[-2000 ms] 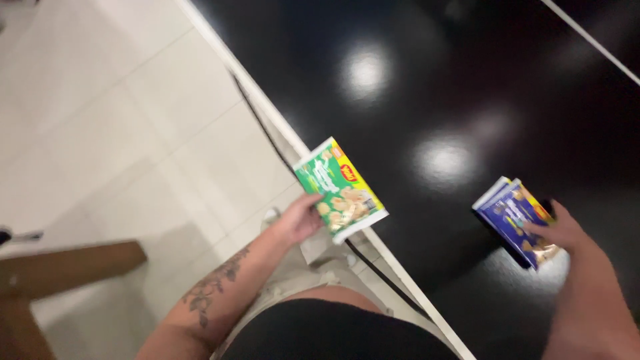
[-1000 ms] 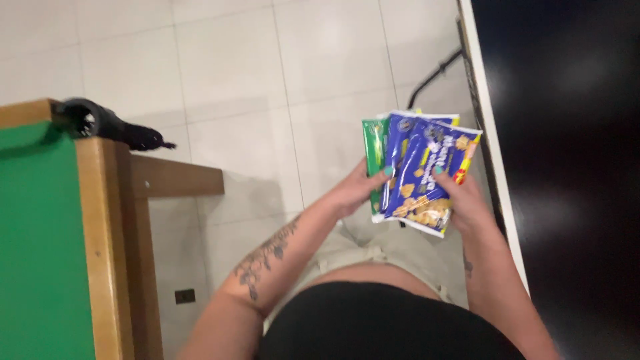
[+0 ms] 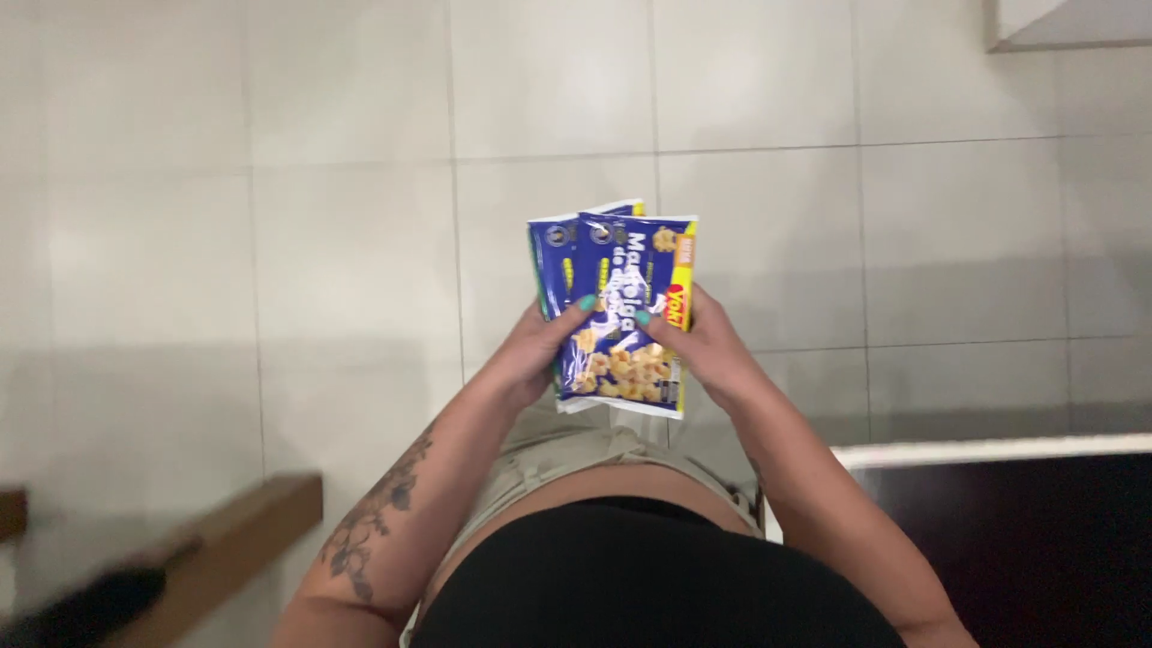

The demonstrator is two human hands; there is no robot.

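Note:
Both hands hold a small overlapping stack of Yoki microwave popcorn packets in front of my waist. The top blue popcorn packet (image 3: 630, 360) shows a picture of popcorn and a yellow edge. Behind it, offset to the left, is another blue popcorn packet (image 3: 553, 256), and a thin green edge shows beside that one. My left hand (image 3: 537, 346) grips the left side of the stack, its thumb on the front. On the right side my right hand (image 3: 706, 342) grips it, thumb on the top packet. The fingers behind the packets are hidden.
A black glossy surface with a white edge (image 3: 999, 448) lies at the lower right. Wooden beams (image 3: 261, 513) and a blurred black object (image 3: 99, 603) are at the lower left. Pale floor tiles (image 3: 360, 252) extend ahead; a white block's corner (image 3: 1062, 22) shows at the upper right.
Two seconds ago my left hand held a green packet and my right hand blue packets, apart; now both hands hold them together. The view has turned away from the black surface.

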